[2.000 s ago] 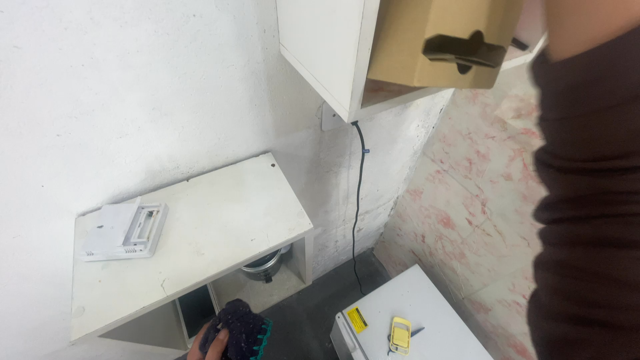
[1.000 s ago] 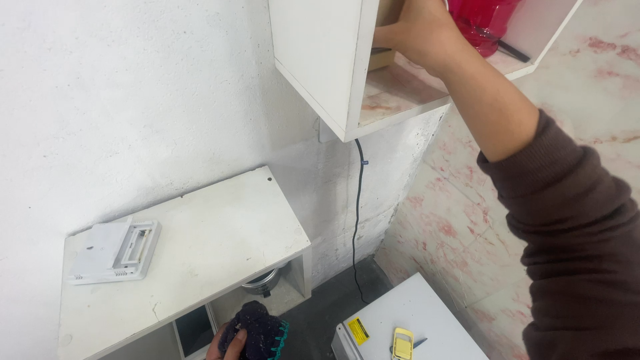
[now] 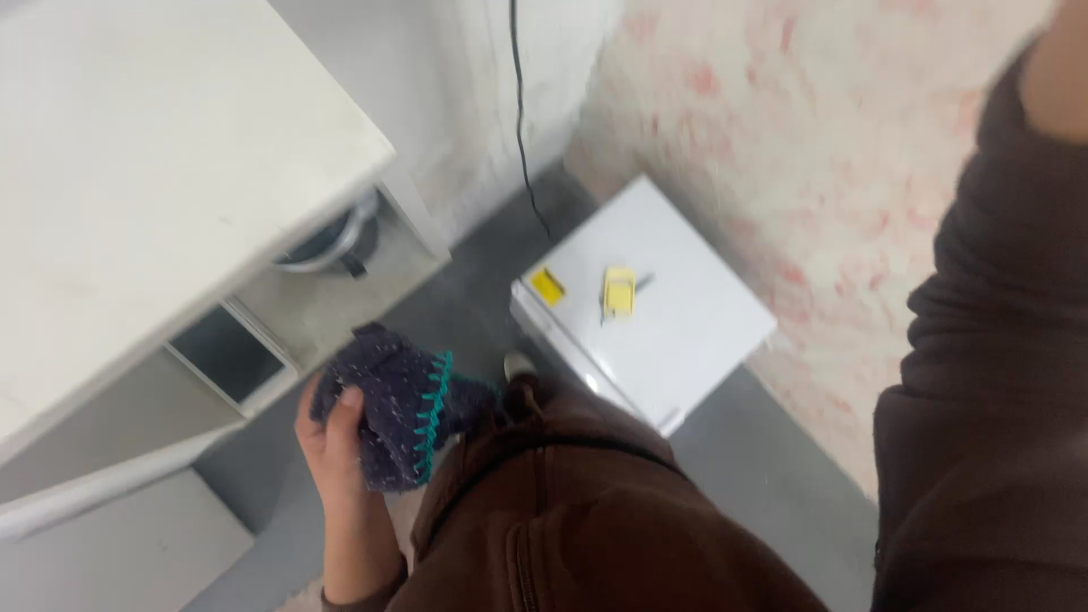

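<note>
My left hand [image 3: 336, 433] grips a dark purple cloth [image 3: 382, 408] with a teal stitched edge, bunched up, with the thumb on top. The cloth hangs in front of my waist, beside the white shelf unit. My right hand is out of view; only the raised right forearm in a brown sleeve [image 3: 977, 340] shows at the right edge. A small white appliance-like cabinet [image 3: 680, 297] stands on the floor, with a yellow object [image 3: 619, 293] lying on its top beside a yellow sticker [image 3: 546, 287].
The white shelf unit [image 3: 170, 170] fills the left side, holding a round metal-rimmed item [image 3: 327, 246] and a dark framed panel [image 3: 225, 353]. A black cable [image 3: 520, 119] hangs along the wall. A pink-marbled wall [image 3: 765, 144] rises at the right.
The view has tilted strongly downward. The upper shelf box and my right hand, which was at a cardboard box there, have left the view. The purple cloth stays in my left hand.
</note>
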